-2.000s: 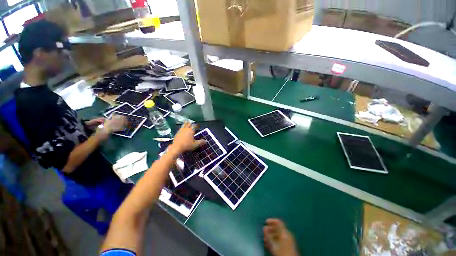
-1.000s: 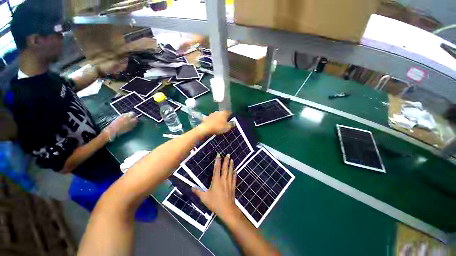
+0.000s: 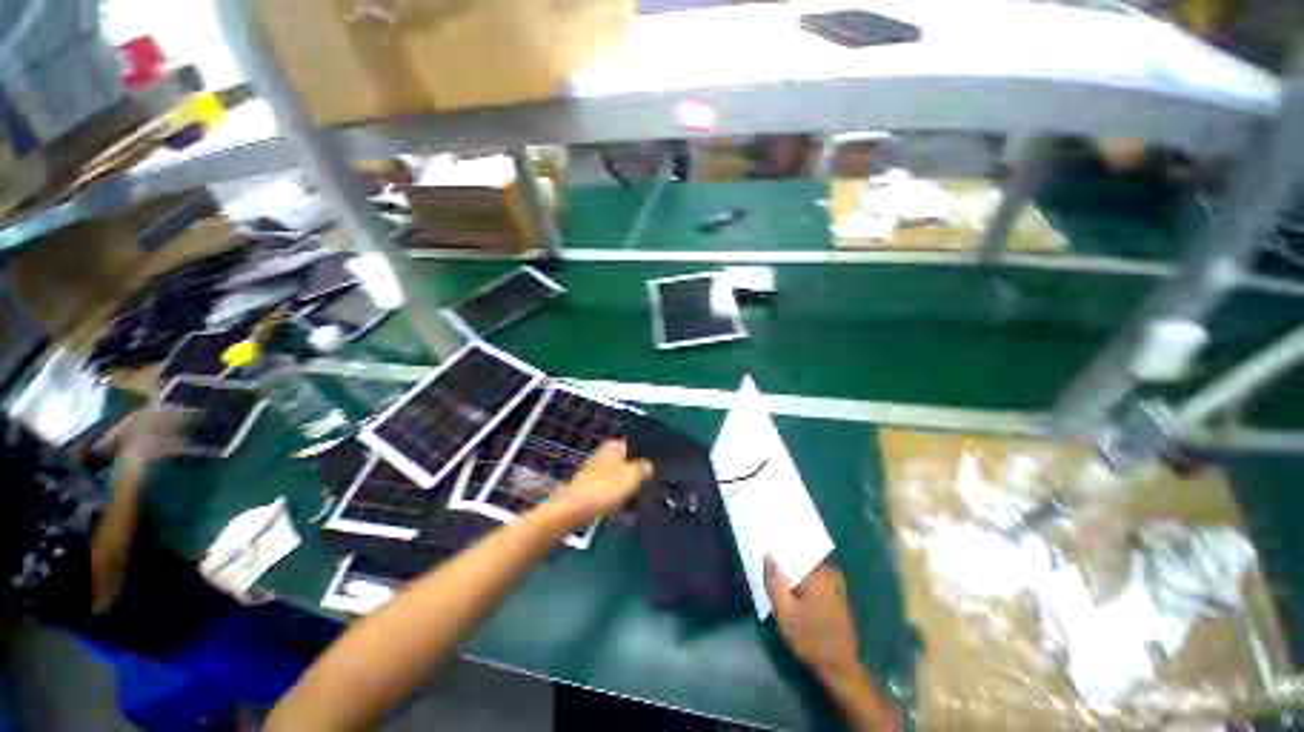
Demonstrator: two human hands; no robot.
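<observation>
My left hand [image 3: 608,483] grips the upper left edge of a matte black housing [image 3: 679,522] over the green bench. My right hand [image 3: 812,615] holds a small solar panel [image 3: 772,501] by its lower end. The panel is tilted, with its plain white back showing and a thin dark wire on it. The panel and the housing are side by side, close together; whether they touch is unclear. More solar panels [image 3: 455,412] lie overlapping, grid side up, left of and partly behind my left hand and forearm.
A tan glue board [image 3: 930,651] with white residue is at right. Panels [image 3: 697,310] lie on the green conveyor beyond the pale rail [image 3: 801,405]. Bottles [image 3: 300,401] and a crumpled white cloth [image 3: 252,548] are at left, near another worker's arm [image 3: 122,501]. A shelf [image 3: 744,93] with a cardboard box [image 3: 443,57] is above.
The view has swung right. My hands have left the stacked panels; my left hand now has a black housing and my right hand a panel turned white side up.
</observation>
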